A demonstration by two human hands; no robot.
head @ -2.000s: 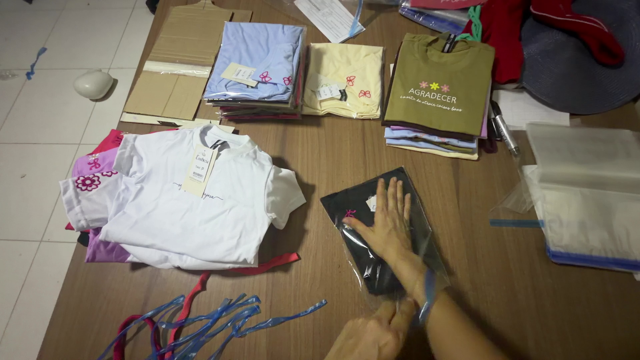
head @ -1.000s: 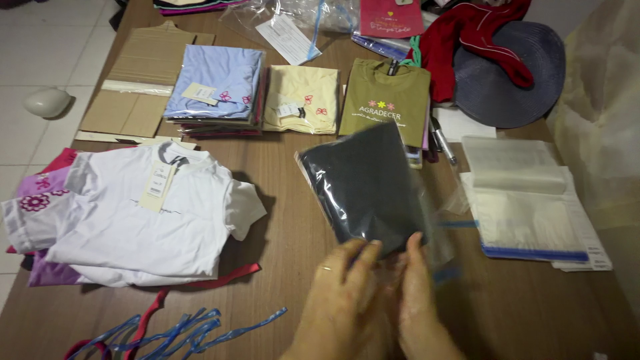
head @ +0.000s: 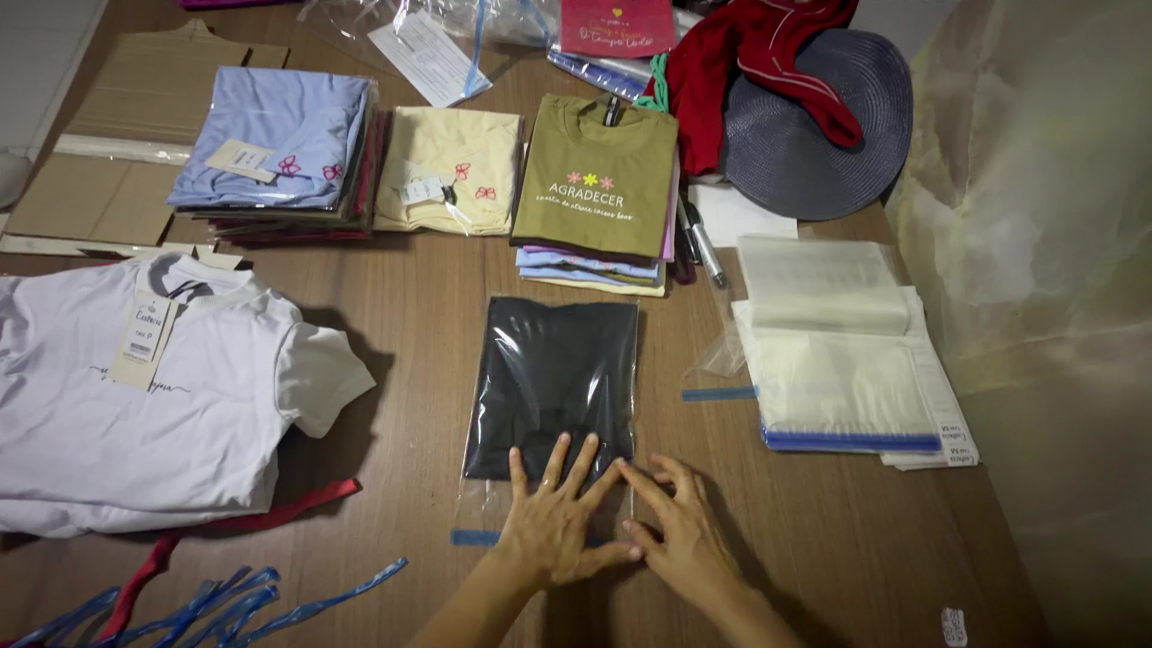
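A folded black garment in a clear plastic bag (head: pixel 553 387) lies flat on the wooden table, its plain side up. The bag's lower end, with a blue adhesive strip (head: pixel 474 537), points toward me. My left hand (head: pixel 558 522) is spread flat, palm down, over the garment's lower edge and the bag's end. Beside it, my right hand (head: pixel 679 531) touches the bag's right edge with its fingertips, fingers apart. Part of the blue strip is hidden under my left hand.
A white T-shirt (head: pixel 144 423) with a tag lies left, above blue plastic strips (head: pixel 225 603) and a red ribbon (head: pixel 234 522). Folded blue (head: pixel 270 126), cream (head: pixel 450 162) and olive (head: pixel 594 162) shirts line the back. Clear bags (head: pixel 846 360), a pen (head: pixel 706 252) and a round placemat (head: pixel 828 126) are right.
The bagged garment, held up by both hands one second ago, now lies on the table, plain side up. Two seconds ago it showed a pink motif and a tag.
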